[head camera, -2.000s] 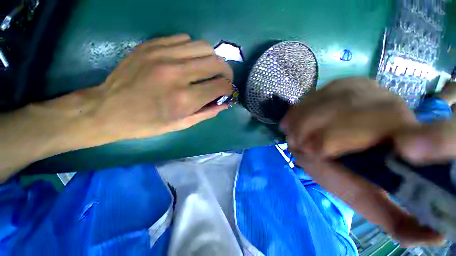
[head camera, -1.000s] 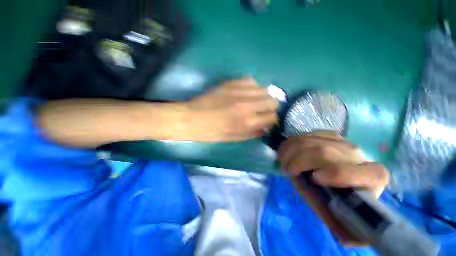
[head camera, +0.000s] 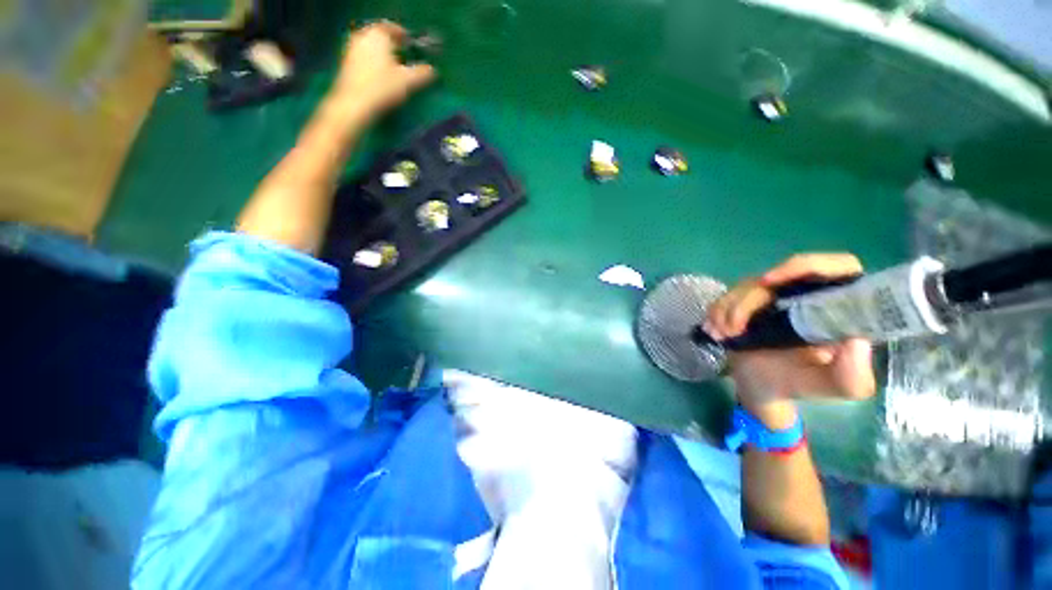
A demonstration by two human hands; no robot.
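My left hand (head camera: 375, 78) is at the upper left beyond the black pocket tray. A small dark module (head camera: 419, 47) shows between its thumb and fingertips; I cannot tell whether they grip it. The tray (head camera: 398, 213) holds several round modules with white tabs. My right hand (head camera: 796, 375) is shut on the electric screwdriver (head camera: 865, 309), whose black nose points left over the round silvery screw dish (head camera: 678, 328). The driver bit and single screws cannot be made out.
Several modules stand on the green mat (head camera: 542, 127) beyond the dish, one of them here (head camera: 669, 160). A white card (head camera: 622, 277) lies left of the dish. The clear blister tray (head camera: 957, 403) is at the right. Another black tray (head camera: 248, 81) and a brown surface (head camera: 75, 127) are upper left.
My left hand has moved from beside the dish to the far upper left. My right hand still holds the screwdriver at the dish, its body now swung up to the right. The view has shifted.
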